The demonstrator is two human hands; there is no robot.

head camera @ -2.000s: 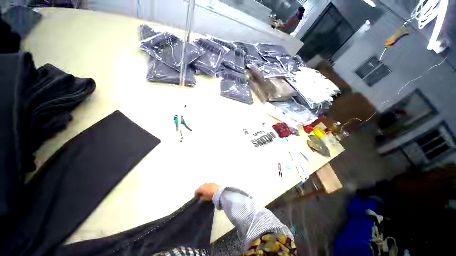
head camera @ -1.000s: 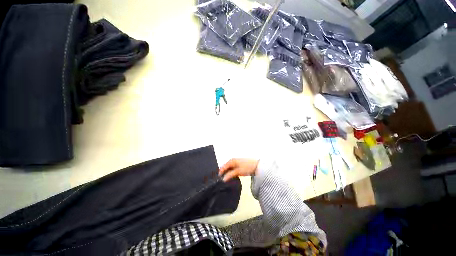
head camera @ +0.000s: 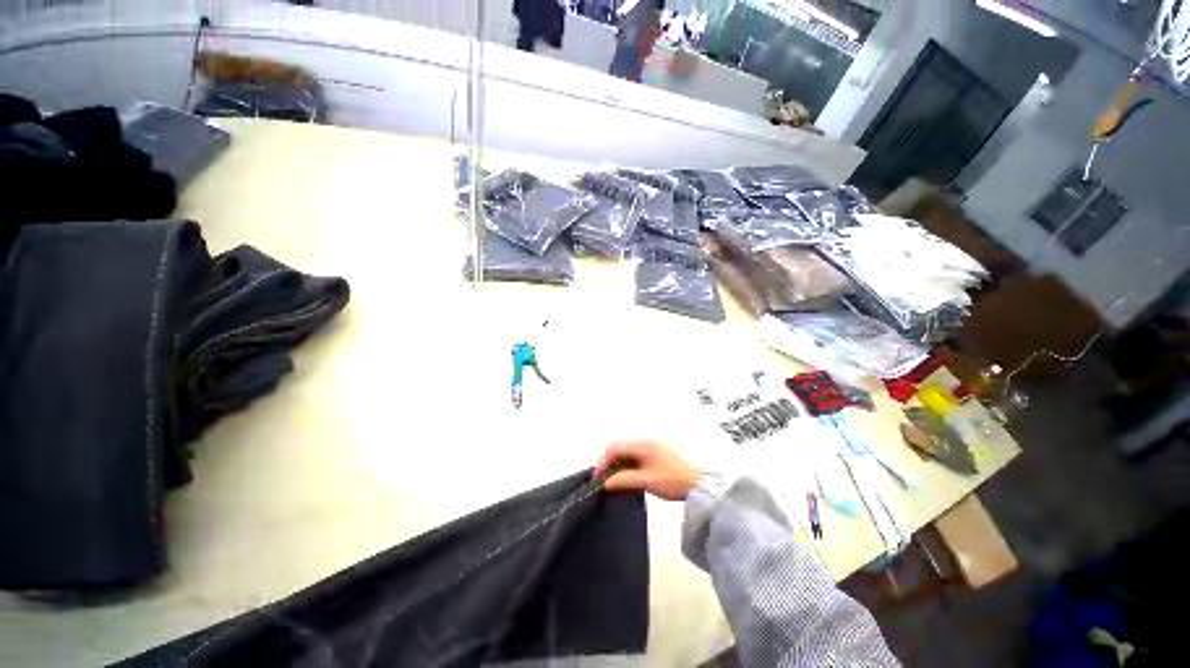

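Dark grey trousers lie across the near part of the table, with pale stitching along a leg seam. My right hand pinches the cloth at the upper edge near the leg's end, and the cloth fans down below it. My left hand is not in view. A teal air blow gun lies on the table beyond the trousers. An empty clear polybag with bold black print lies flat to the right of my hand.
A thick folded trouser pile stands at left. Packed grey trousers are heaped along the far side, with a white pile at their right. A red-black checked pouch and a small red-blue tool lie at right. A thin vertical pole stands behind.
The trouser leg's end has shifted, and my right hand now lifts its upper edge with the cloth fanned open below. The view has tilted up, showing more of the hall.
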